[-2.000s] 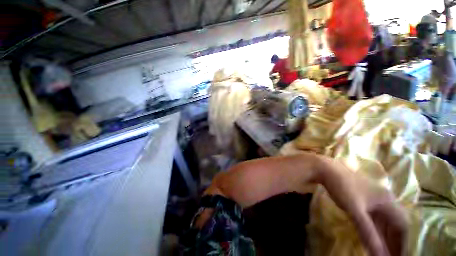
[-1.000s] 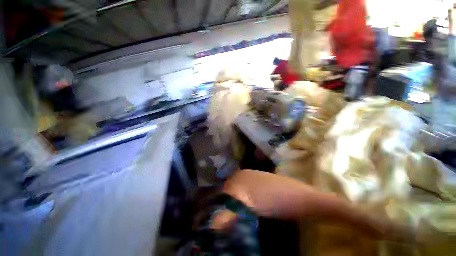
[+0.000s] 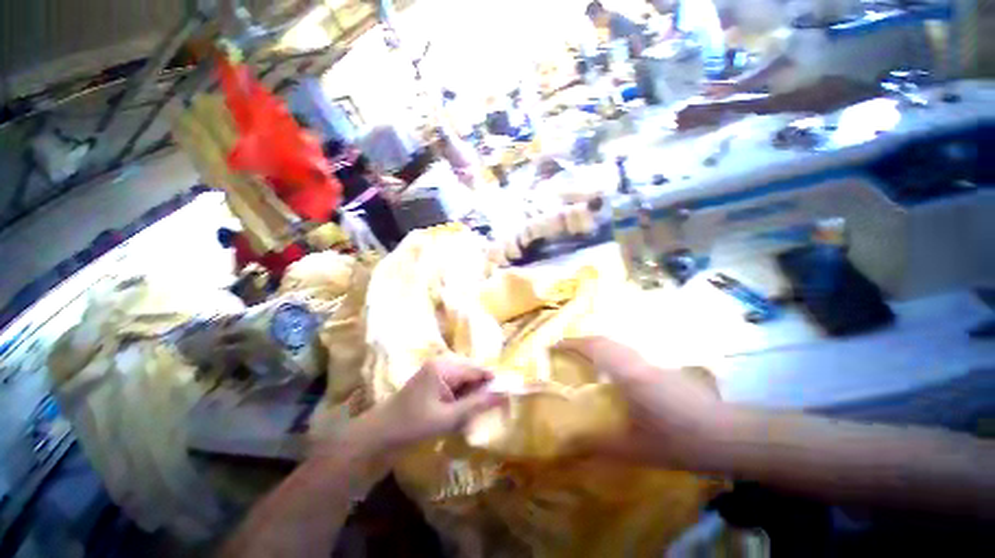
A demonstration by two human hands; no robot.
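A large crumpled heap of shiny yellow fabric (image 3: pixel 578 490) lies in front of me, over the table edge and my lap. My left hand (image 3: pixel 431 405) pinches a pale edge of the fabric between thumb and fingers. My right hand (image 3: pixel 655 403) is blurred and holds the fabric close to the right of it, its fingers partly hidden in the folds. The white sewing machine (image 3: pixel 764 223) with a blue stripe stands at the right, beyond my right forearm. Its needle area is too glaring to make out.
Blue-handled snips (image 3: pixel 746 296) and a black smartphone (image 3: pixel 835 289) lie on the white table. A second machine with a round handwheel (image 3: pixel 292 325) stands at left beside pale draped cloth (image 3: pixel 131 403). A red cloth (image 3: pixel 278 147) hangs behind. A person (image 3: pixel 616 27) is in the background.
The view has swung right, bringing the sewing machine, snips and phone into the picture. Both hands now show on the fabric; earlier one blurred arm reached over the heap.
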